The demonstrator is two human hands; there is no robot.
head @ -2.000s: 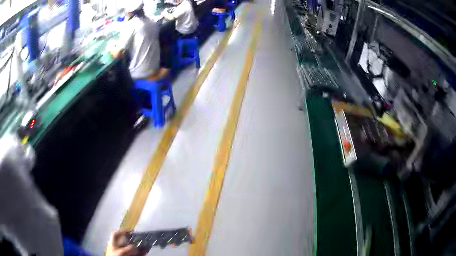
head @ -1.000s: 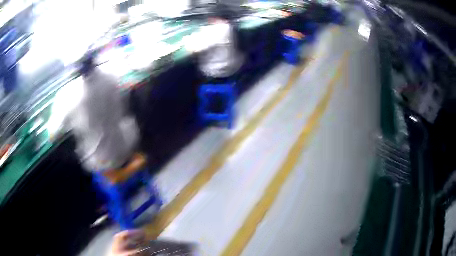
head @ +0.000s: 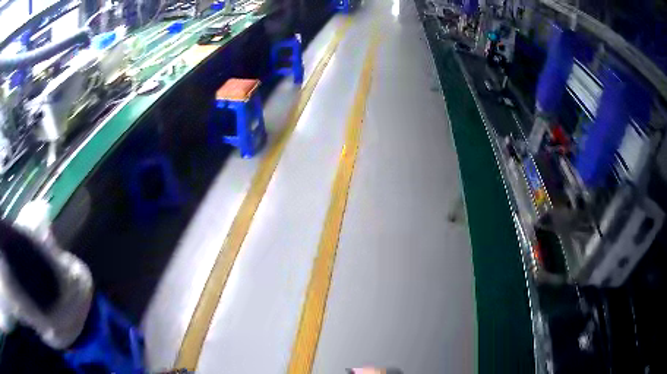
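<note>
A small skin-toned sliver, likely a fingertip of my right hand (head: 374, 371), shows at the bottom edge, right of centre. It is cut off by the frame, and what it does is hidden. A thin dark ragged strip (head: 174, 371) shows at the bottom edge further left, too little to identify. My left hand is not visible. No carrier plate can be made out.
A grey aisle (head: 395, 219) with two yellow lines runs ahead. A green-topped bench (head: 110, 139) and blue stools (head: 252, 124) stand left, with a seated person in pale clothing (head: 69, 292) at lower left. A green-edged line (head: 494, 256) with machines and blue curtains is right.
The hand holding a dark carrier plate at the lower left has dropped out of view. The view has swung left, then back, and moved further along the aisle. A skin-toned sliver has appeared at the bottom.
</note>
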